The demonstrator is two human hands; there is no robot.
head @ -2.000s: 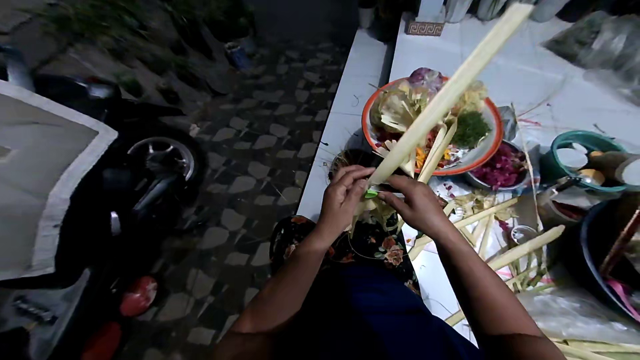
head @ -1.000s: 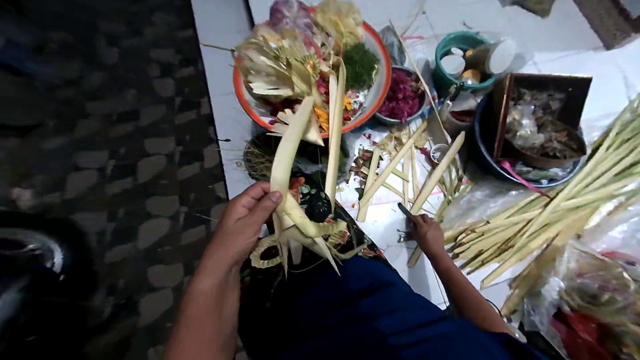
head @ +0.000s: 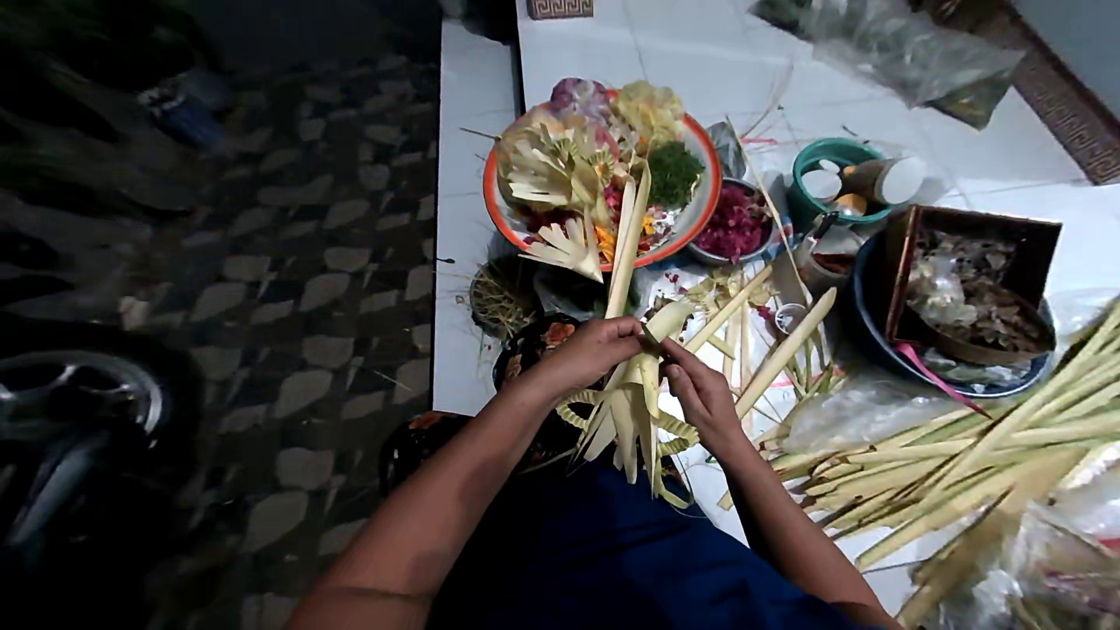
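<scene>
Over my lap, my left hand (head: 604,348) pinches the top of a pale palm-leaf ornament (head: 632,407) with cut, pointed strips and curled side loops hanging down. My right hand (head: 700,389) grips the same ornament from the other side, its fingertips close to my left ones. Whether a small tool is in my right hand is hidden. Just beyond my hands, an orange-rimmed basin (head: 492,188) holds flowers, shredded green leaves and folded palm-leaf pieces. A long palm-leaf strip (head: 628,254) leans on its near edge.
A bowl of magenta petals (head: 733,223), a green tub with jars (head: 798,179) and a blue basin (head: 866,297) bearing a brown box (head: 1046,262) stand to the right. Palm strips (head: 962,455) and plastic bags lie at lower right. A motorcycle wheel (head: 87,385) is at left.
My right hand has come from the cut strips at the right to the ornament, beside my left hand. The long leaf that stood up from the ornament now looks short or folded. The view has shifted.
</scene>
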